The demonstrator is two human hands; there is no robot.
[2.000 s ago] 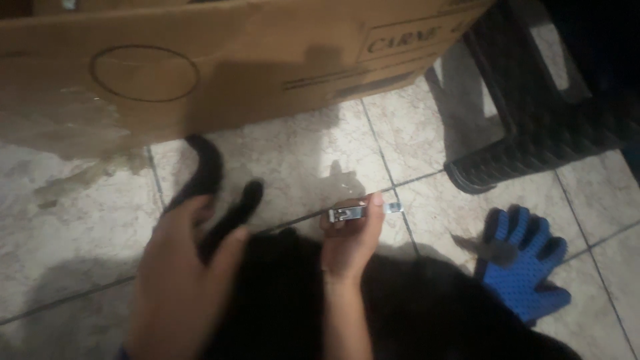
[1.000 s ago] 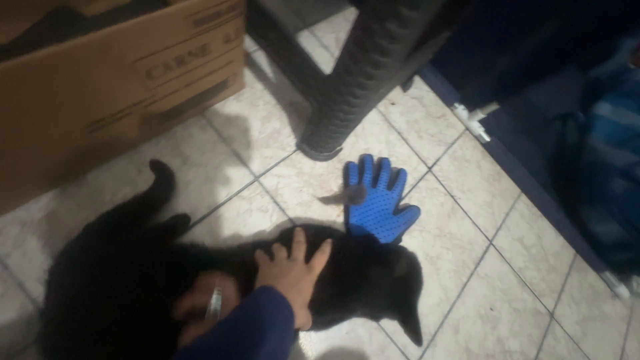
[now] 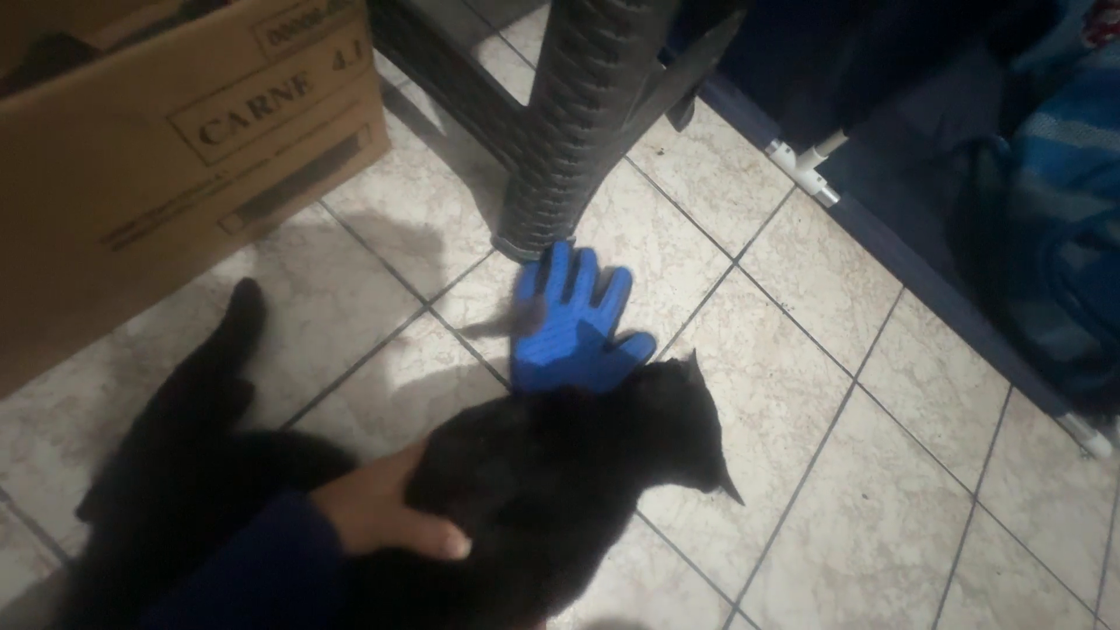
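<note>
A black cat [image 3: 525,490] is stretched across the lower left of the head view, over the tiled floor, with its head to the right and its tail to the left. My left hand [image 3: 394,516], in a dark blue sleeve, grips the cat's body, the thumb on top and the fingers hidden by fur. Beyond the cat's back lies a blue rubber-nubbed pet grooming glove [image 3: 569,337], palm part partly covered by the cat. A clump of dark fur [image 3: 516,319] sticks to the glove. My right hand cannot be made out, nor can the nail clipper.
A printed cardboard box [image 3: 175,192] stands at upper left. The dark textured leg of a plastic stool [image 3: 569,131] comes down just behind the glove. At right, a navy fabric panel with a white pipe fitting [image 3: 803,166] borders the floor; blue patterned cloth [image 3: 1072,166] is behind it.
My left hand has moved from spread on the cat to a grip around its body. The right hand and the nail clipper have gone out of sight. The glove sits closer to the stool leg.
</note>
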